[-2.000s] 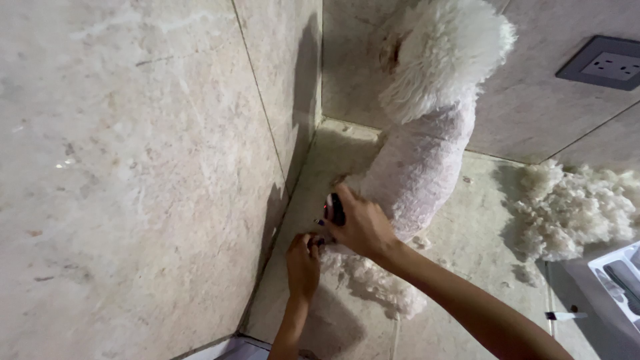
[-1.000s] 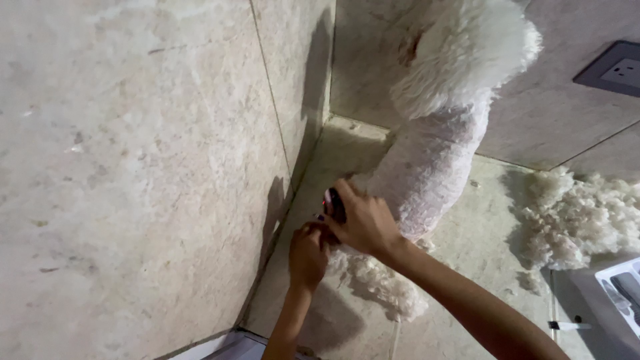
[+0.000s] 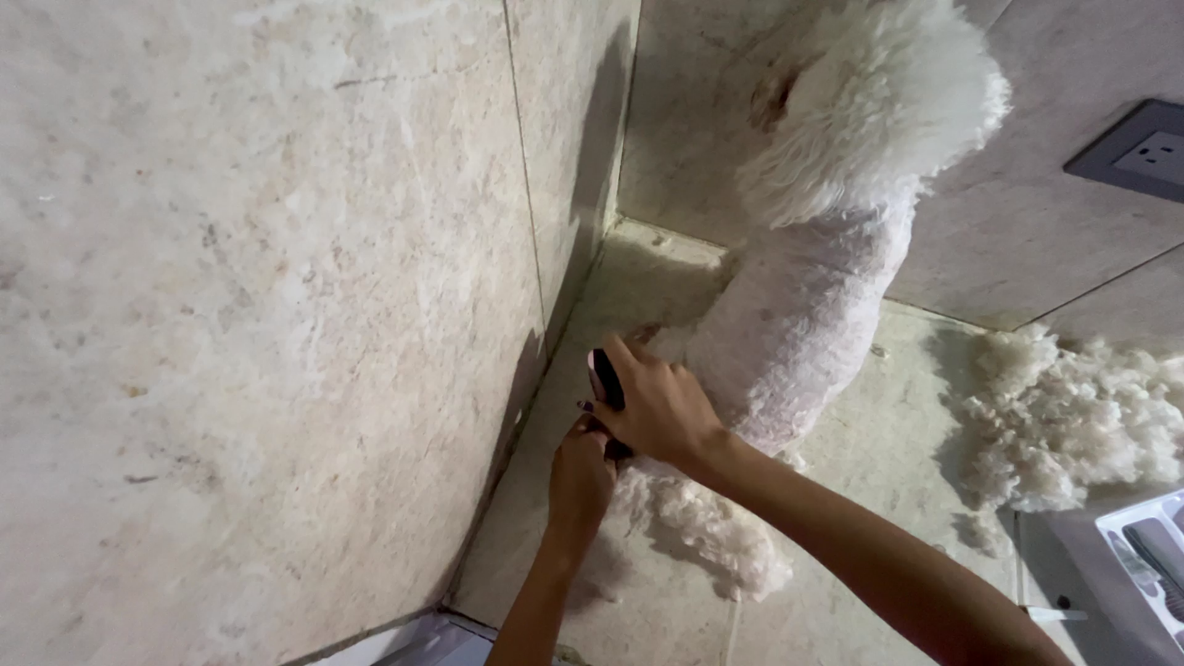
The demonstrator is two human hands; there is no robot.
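Note:
A white curly-haired dog (image 3: 795, 324) has its body clipped short and its head fluffy, turned away from me. My right hand (image 3: 661, 402) is closed around a dark handheld tool (image 3: 607, 377), likely a hair clipper, beside the dog's hind end. Just below it, my left hand (image 3: 583, 467) touches the tool's lower end, its fingers curled; whether it pinches a paw or fur there is hidden. Clipped white fur (image 3: 726, 541) lies on the tiled surface below the right wrist.
Marbled tile wall (image 3: 277, 324) rises close on the left. A large heap of cut fur (image 3: 1073, 425) lies at right, near a white plastic tray (image 3: 1124, 536) holding tools. A power outlet (image 3: 1152, 153) is set in the right wall.
My left hand has come up against the right hand since two seconds ago. The dog and my right hand stay in nearly the same place.

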